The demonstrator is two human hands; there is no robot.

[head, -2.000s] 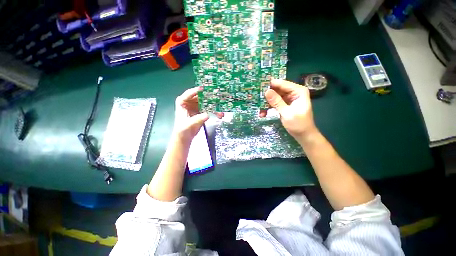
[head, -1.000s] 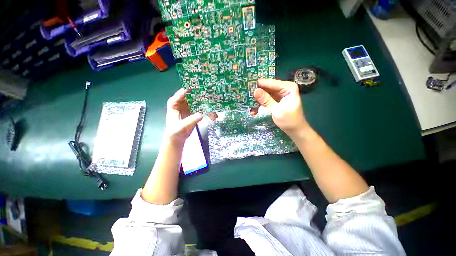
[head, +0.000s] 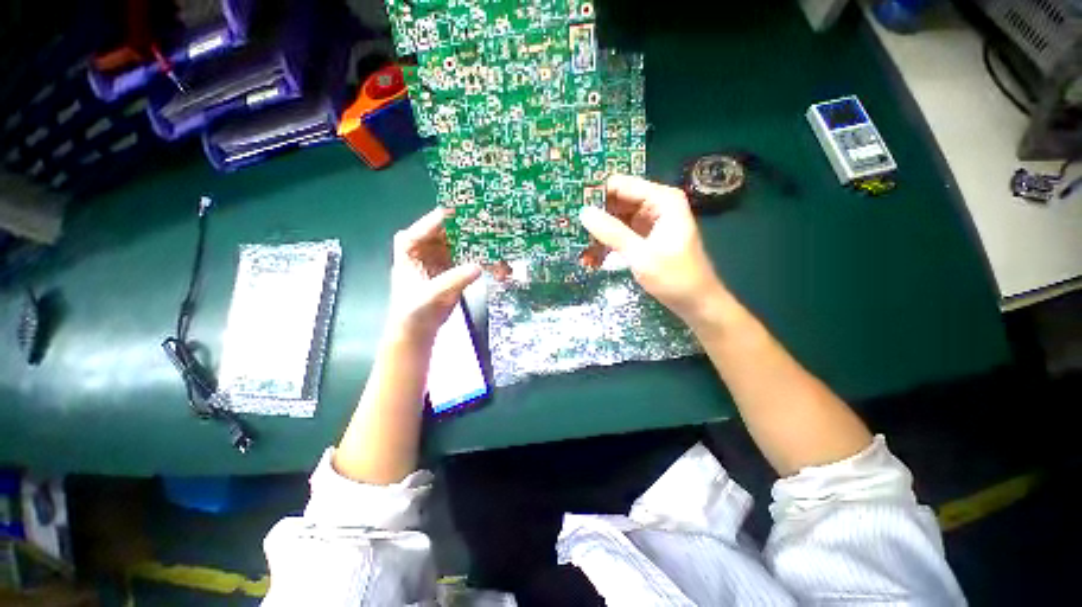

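A large green PCB panel [head: 510, 131] is held up over the bench, its top cut off by the picture's edge. My left hand [head: 427, 275] grips its near left corner, thumb in front. My right hand [head: 653, 243] grips its near right corner with thumb and fingers. Under and beyond it lies bubble wrap [head: 581, 338] with green showing through, flat on the green mat. A smartphone [head: 457, 365] with a white screen lies beside the wrap, partly hidden by my left hand and wrist.
A white wrapped item [head: 279, 326] and a black cable [head: 190, 344] lie left. A round tape measure [head: 717, 178] and a handheld meter [head: 852, 140] lie right. An orange tool [head: 377, 119] and purple trays [head: 255, 89] stand at the back left. A pale side table [head: 949, 154] is far right.
The whole view has shifted, so the bench things sit further left in the picture. Both hands still hold the panel; it and my right hand have moved slightly left since the last frame.
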